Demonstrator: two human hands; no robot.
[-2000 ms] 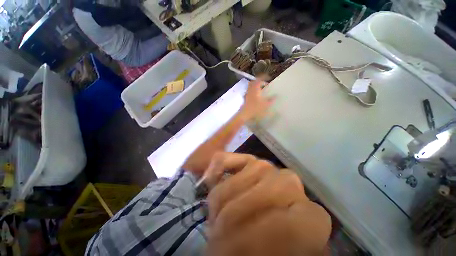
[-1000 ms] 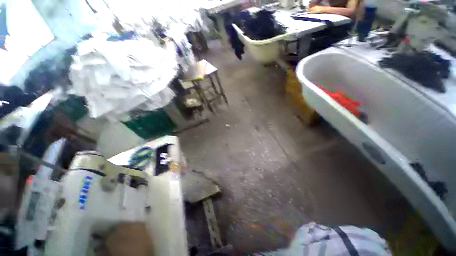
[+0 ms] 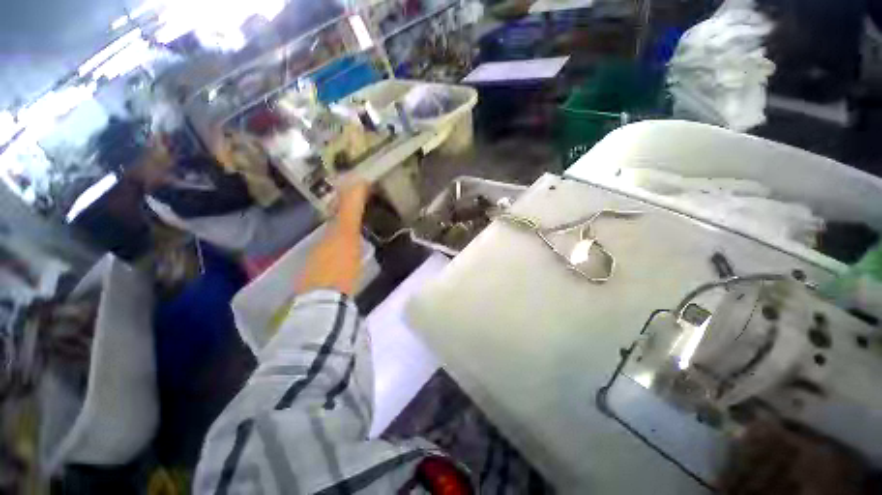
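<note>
My left hand (image 3: pixel 336 249) is stretched out past the table's left end, above a white plastic bin (image 3: pixel 253 307). It is blurred, and its fingers and anything in them cannot be made out. My right hand is not in view. The sewing machine head (image 3: pixel 749 338) stands at the right over the shiny bed plate (image 3: pixel 643 425). A blurred brown pile (image 3: pixel 788 459) lies at the lower right edge. A thin cord (image 3: pixel 592 271) with a pale tag loops over the far part of the pale table (image 3: pixel 503 319).
A bin with brown bundles (image 3: pixel 459 224) stands beyond the table's left end. A long white tub (image 3: pixel 667 155) with white cloth lies behind the table. A white board (image 3: pixel 401 338) is beside its left edge. A person (image 3: pixel 184 189) sits at a neighbouring station, upper left.
The view has swung from the aisle and tub with the orange-red bundle back to the table's left end. My left arm now shows outstretched over the bin.
</note>
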